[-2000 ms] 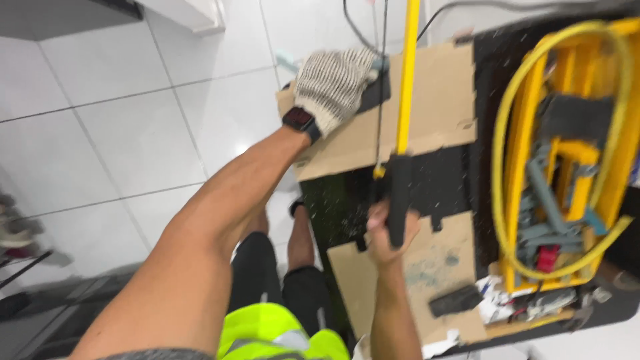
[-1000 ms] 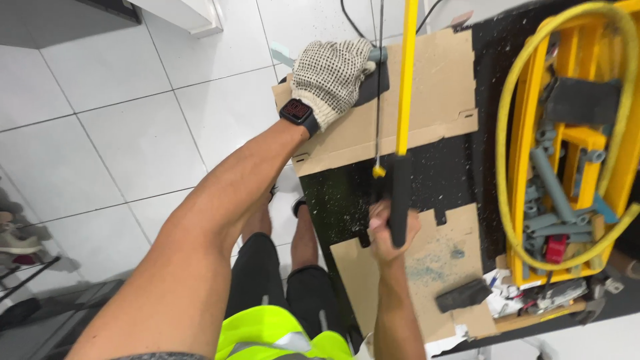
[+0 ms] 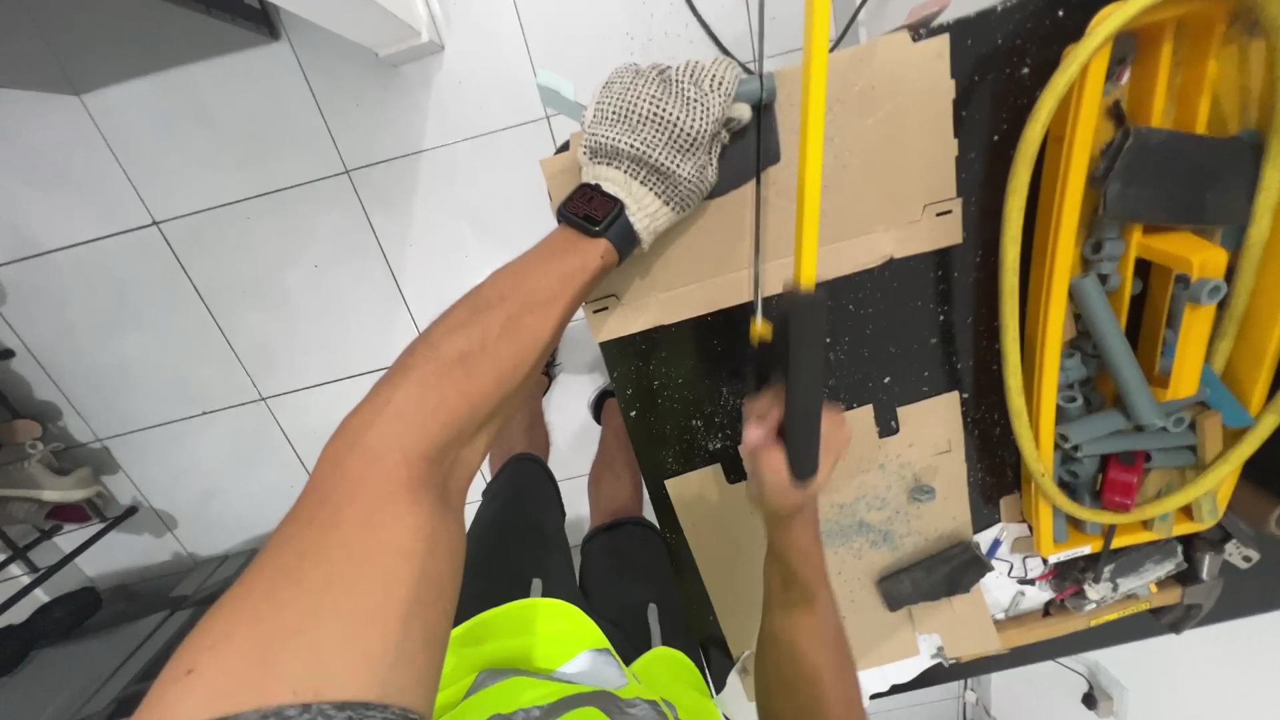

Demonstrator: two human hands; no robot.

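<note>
My left hand (image 3: 660,135), in a knitted work glove, presses down on a grey plastic pipe (image 3: 756,88), whose end shows past the fingers. Under it lies a dark pad (image 3: 750,155) on flat cardboard (image 3: 880,120). My bare right hand (image 3: 790,450) is closed around the black handle of a hacksaw (image 3: 811,150) with a yellow frame. The saw's thin blade runs across the pipe just beside the gloved fingers. Whether it has cut into the pipe cannot be told.
A yellow tool tray (image 3: 1050,230) of grey pipe pieces stands at the right, with a yellow hose (image 3: 1012,250) looped over it. A second cardboard sheet (image 3: 720,540) bears shavings and a black block (image 3: 935,575). A hammer (image 3: 1195,590) lies at the black table's (image 3: 690,380) near right corner.
</note>
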